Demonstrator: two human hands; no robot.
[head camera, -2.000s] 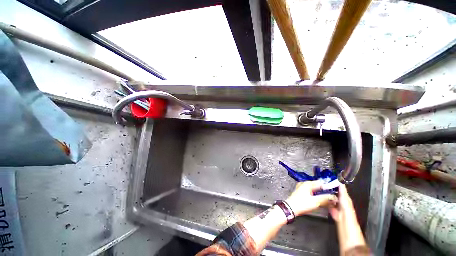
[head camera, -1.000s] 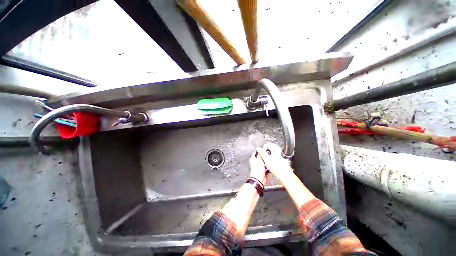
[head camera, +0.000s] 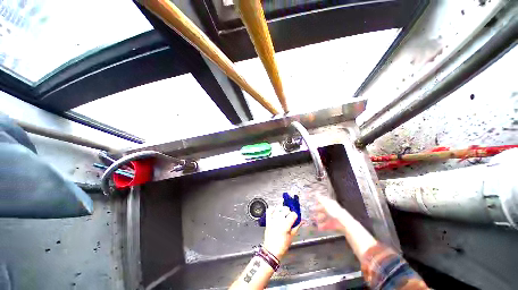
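Note:
A crumpled dark blue cloth (head camera: 292, 205) is in my left hand (head camera: 279, 222), over the sink basin near the drain (head camera: 257, 209). Parts of the cloth stick out on both sides of my closed fingers. My right hand (head camera: 328, 214) is blurred, to the right of the cloth and apart from it, below the right gooseneck tap (head camera: 312, 148). I see nothing in my right hand, but the blur hides its fingers. The stainless sink (head camera: 216, 238) has wet marks on its floor.
A green oval object (head camera: 257, 150) lies on the sink ledge between the two taps. A red cup (head camera: 134, 173) with sticks stands at the left, by the left tap. Wooden poles (head camera: 258, 45) lean behind the sink. A white pipe (head camera: 448, 191) runs at the right.
My hands were together under the right tap; now they are apart. My left hand has moved left with the blue cloth, which shows again. The view has also shifted.

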